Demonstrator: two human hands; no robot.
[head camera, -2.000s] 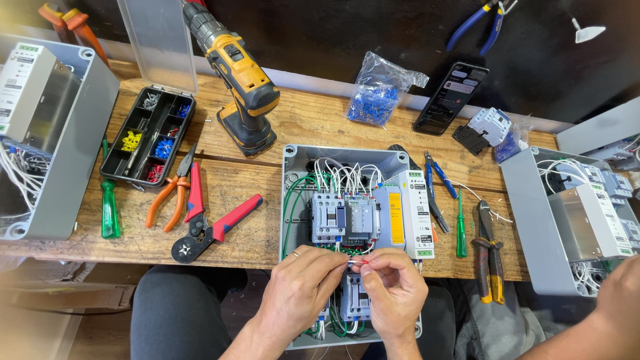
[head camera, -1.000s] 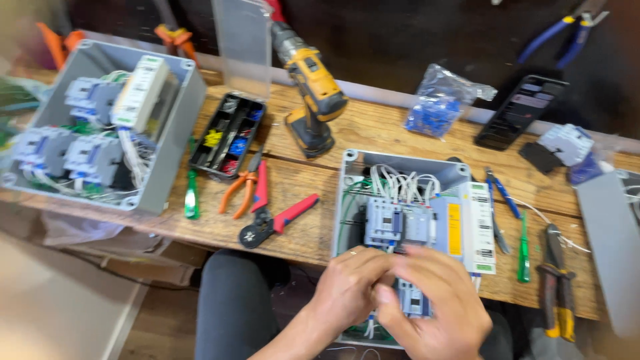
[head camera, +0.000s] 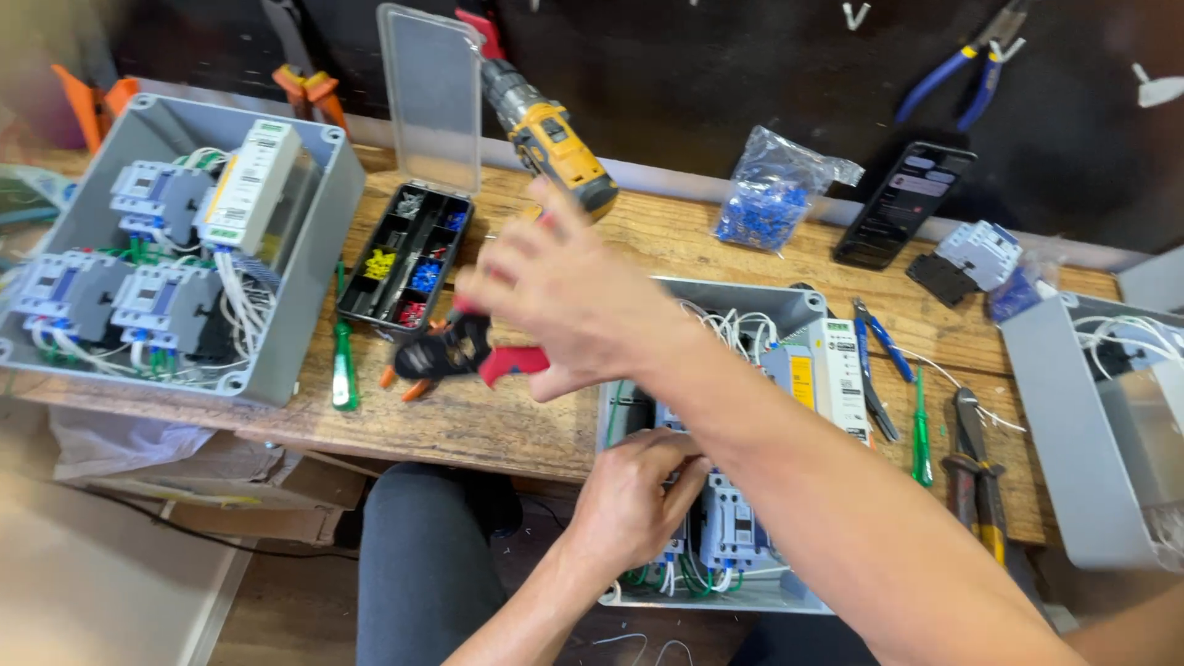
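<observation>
My left hand (head camera: 638, 495) is at the grey enclosure (head camera: 731, 599), its thumb and forefinger pinched on what looks like a thin wire, mostly hidden. Contactors (head camera: 735, 523) with white and green wires lie beside it. My right hand (head camera: 578, 301), blurred, reaches across to the left above the bench. It holds crimping pliers with red handles (head camera: 516, 363), whose dark head points left, over orange-handled pliers (head camera: 421, 388). The black compartment box (head camera: 347, 310) of coloured ferrules stands just beyond the crimping pliers. My right forearm hides part of the enclosure.
A second wired enclosure (head camera: 347, 194) stands left, another (head camera: 1045, 416) right. A yellow drill (head camera: 555, 148), a bag of blue ferrules (head camera: 763, 208) and a phone (head camera: 902, 208) are at the back. Screwdrivers (head camera: 343, 370) and cutters (head camera: 967, 453) lie around. Another person's arm (head camera: 1138, 624) shows lower right.
My right hand has left the enclosure and moved left to the crimping pliers, which have been picked up from the bench. My left hand stays at the enclosure.
</observation>
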